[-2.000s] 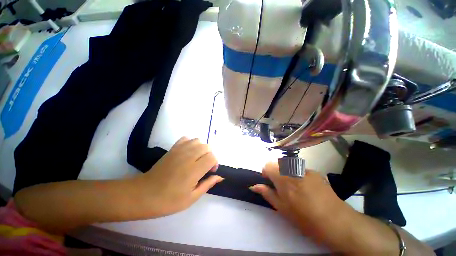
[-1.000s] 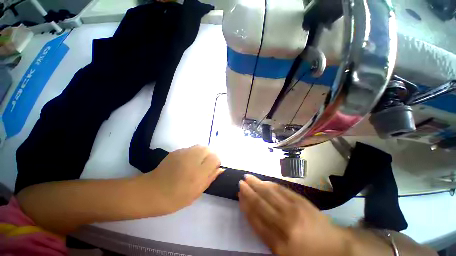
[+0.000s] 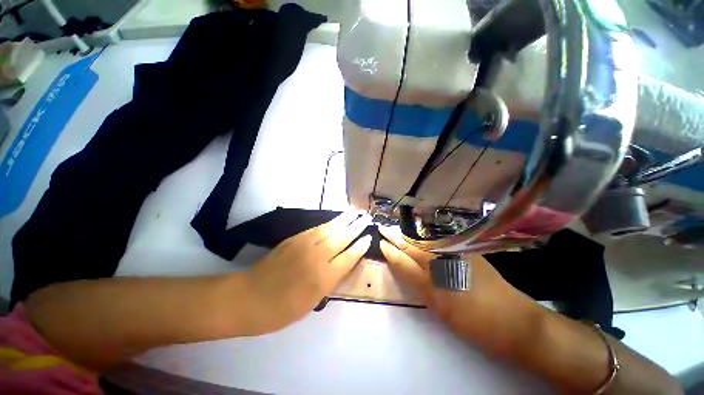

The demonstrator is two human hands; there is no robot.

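The black fabric garment piece (image 3: 116, 154) lies in a long heap on the left of the table. A black band (image 3: 270, 227) runs from it to the needle area and comes out on the right, under and behind my right forearm. My left hand (image 3: 320, 254) presses the band with its fingertips just in front of the presser foot (image 3: 384, 210). My right hand (image 3: 440, 278) has its fingertips on the band beside them, partly behind the grey knurled thumb screw (image 3: 451, 273). Glare and fingers hide the needle tip. Whether fingers pinch the band is unclear.
The white machine head (image 3: 432, 108) with its shiny curved guard (image 3: 590, 100) fills the upper right. A grey tension dial (image 3: 617, 210) sticks out at the right. The white table (image 3: 262, 316) carries a blue JACK label (image 3: 42, 135) at left. A measuring scale edges the front.
Both hands have moved up to the presser foot with the band, which lay nearer the table's front. The right hand was flat on the band and now has its fingertips beside the left ones.
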